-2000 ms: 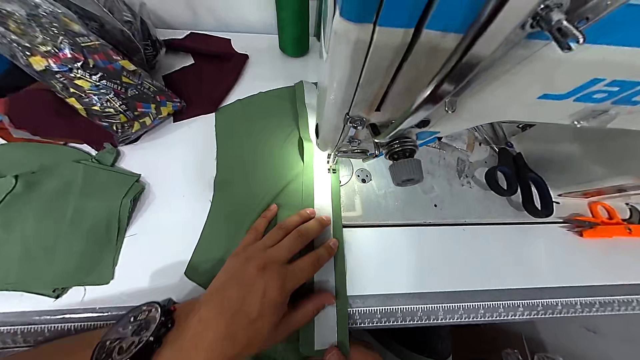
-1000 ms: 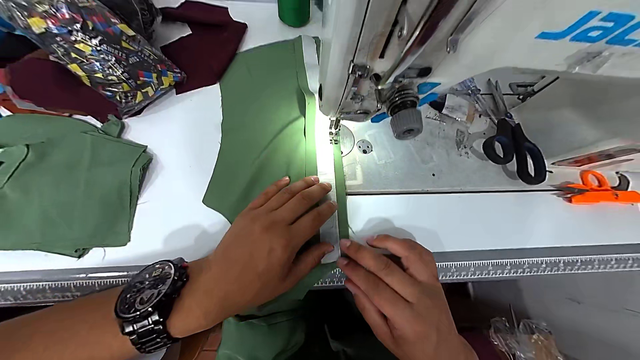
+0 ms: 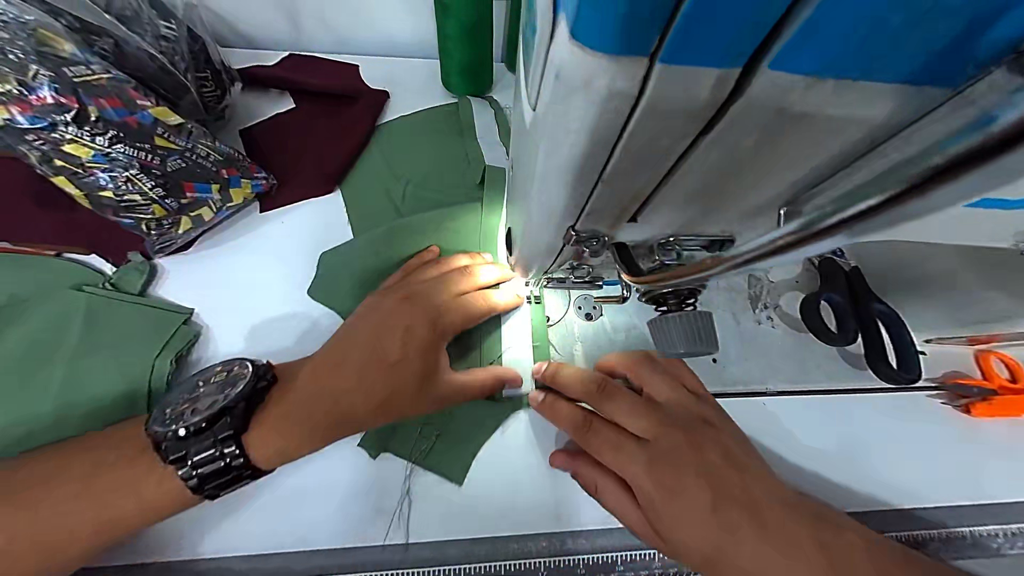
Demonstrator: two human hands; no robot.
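Note:
Green fabric (image 3: pixel 424 232) with a white strip (image 3: pixel 518 344) along its right edge lies under the needle area (image 3: pixel 532 292) of a sewing machine (image 3: pixel 608 136). My left hand (image 3: pixel 416 336), a black watch (image 3: pixel 212 428) on its wrist, rests spread on the fabric, its fingertips close to the presser foot. My right hand (image 3: pixel 640 448) touches the strip's near end with its index and middle fingertips, the thumb tucked lower. Loose threads (image 3: pixel 408 488) trail from the fabric's near end. The lit needle area is partly hidden by the machine head.
Black-handled scissors (image 3: pixel 860 320) and orange-handled snips (image 3: pixel 992 388) lie at the right. Folded green pieces (image 3: pixel 72 344), maroon fabric (image 3: pixel 316 128) and a printed plastic bag (image 3: pixel 120 136) are at the left. A green thread cone (image 3: pixel 466 48) stands behind. A measuring tape (image 3: pixel 560 564) runs along the table's front edge.
The green fabric has moved away from me past the needle, and its near end now lies on the table. The right hand, mostly out of view at first, has come to the strip's end.

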